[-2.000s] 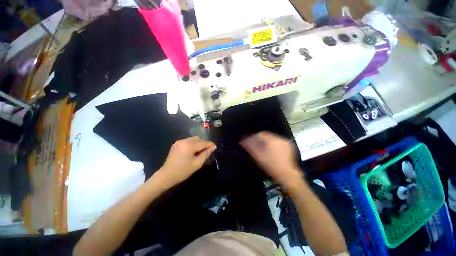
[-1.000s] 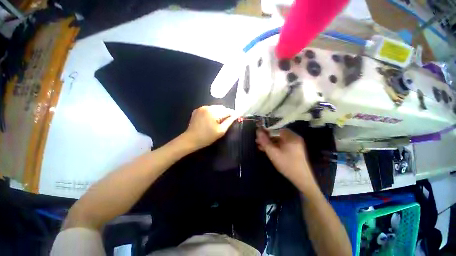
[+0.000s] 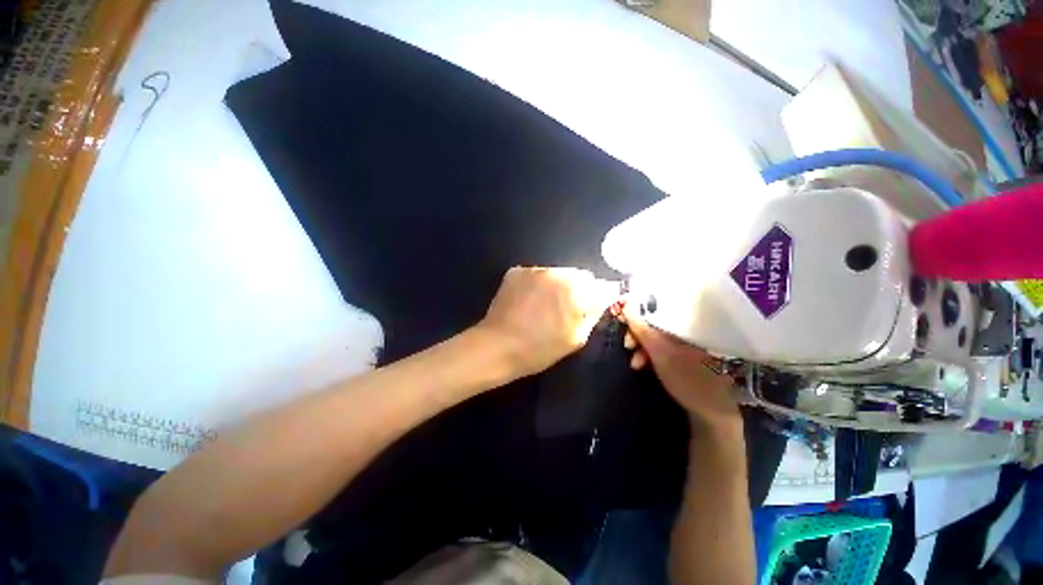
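A large black cloth panel (image 3: pixel 423 171) lies flat on the white table, its notched edge at the upper left, and runs under the left end of the sewing machine head (image 3: pixel 789 274). My left hand (image 3: pixel 549 314) pinches the cloth close beside the needle area, near a tiny red spot. My right hand (image 3: pixel 684 371) is at the cloth on the other side of that spot, partly hidden under the machine head, its fingertips close to the cloth. The needle and presser foot are hidden by the head and my fingers.
A bright pink holder (image 3: pixel 984 238) and a blue hose (image 3: pixel 869 160) are at the right. Taped brown cardboard (image 3: pixel 69 171) edges the table at left. A printed ruler scale (image 3: pixel 143 425) is at the front edge. A green basket (image 3: pixel 841 546) sits in a blue crate at lower right.
The view has swung left and closer over the machine's left end. My hands have come in from the front of the cloth to the needle area and stay there.
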